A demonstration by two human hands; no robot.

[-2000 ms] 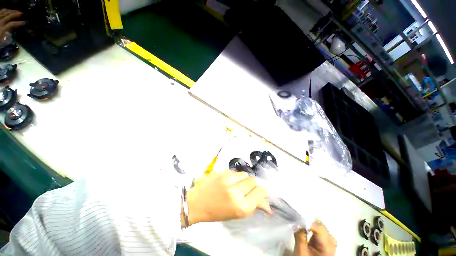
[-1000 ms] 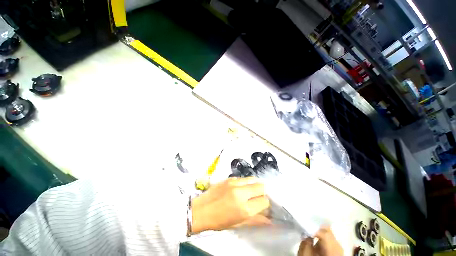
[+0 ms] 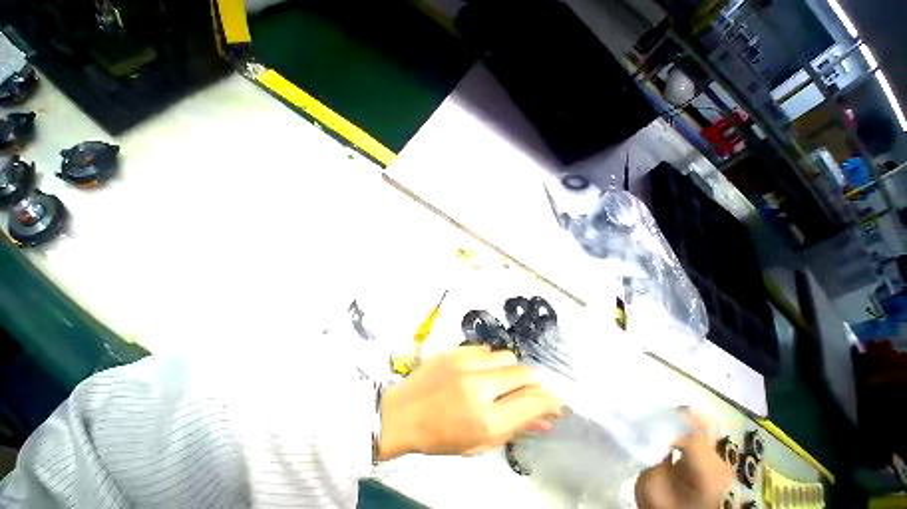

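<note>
A clear plastic bag (image 3: 587, 452) lies blurred between my two hands, low in the view. My left hand (image 3: 462, 403) rests over its left end, fingertips on the plastic; I cannot tell if it grips. My right hand (image 3: 686, 477) is closed on the bag's right end. A pile of black rings (image 3: 485, 326) lies just beyond my left hand, partly under the plastic. Another dark ring edge (image 3: 516, 457) shows below my left fingers. A slim orange-yellow tool (image 3: 428, 324) lies left of the pile.
Round units (image 3: 90, 162) stand at the far left; others (image 3: 752, 469) are at the lower right beside a yellow strip (image 3: 793, 491). A second plastic bag (image 3: 636, 260) lies on the white board (image 3: 467, 129). Behind are a black tray (image 3: 711, 263) and a black sheet (image 3: 567, 84).
My right hand has moved right and slightly up with the bag's end. My left hand has stayed near the pile. A dark ring edge now shows below my left fingers.
</note>
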